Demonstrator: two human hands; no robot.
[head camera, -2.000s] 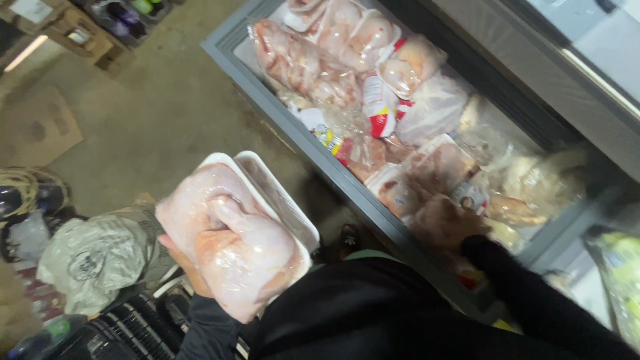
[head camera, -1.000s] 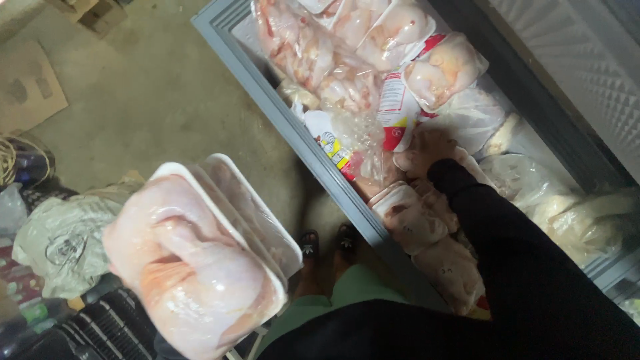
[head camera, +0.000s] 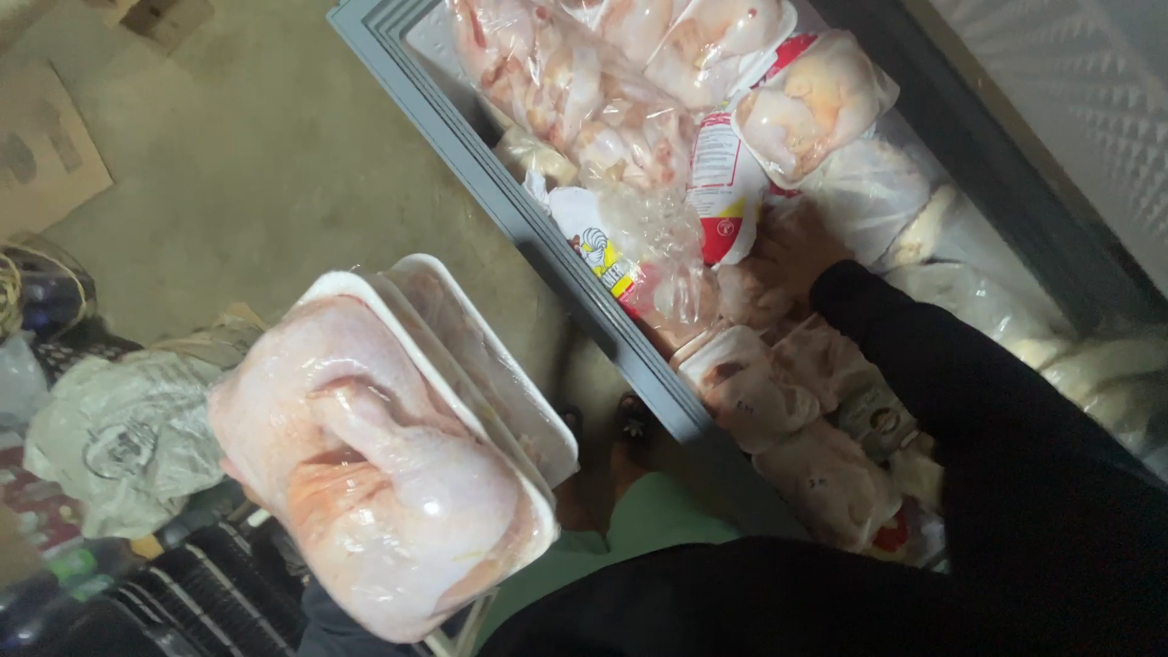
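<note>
A white foam tray of plastic-wrapped raw chicken (head camera: 383, 474), with another wrapped tray (head camera: 484, 374) behind it, is held up at the lower left. The dark sleeve of my left arm comes from below them; of my left hand only a small edge of fingers (head camera: 239, 479) shows at the tray's left side. My right hand (head camera: 798, 251) reaches into the chest freezer, among the wrapped meat packs (head camera: 753, 292), beside a red and white printed bag (head camera: 725, 182). Its fingers are in shadow, so its hold cannot be made out. Wrapped trays (head camera: 748, 392) lie below it.
The grey freezer rim (head camera: 547, 265) runs diagonally between the held trays and the freezer's contents. Bagged meat (head camera: 584, 100) and a wrapped chicken tray (head camera: 812, 105) lie at the top. On the floor at left are a plastic bag (head camera: 119, 438), cardboard (head camera: 46, 155) and a black slatted crate (head camera: 210, 593).
My right hand has moved from the lower part of the freezer up toward the red and white bag. The held trays have turned, showing more of the rear one.
</note>
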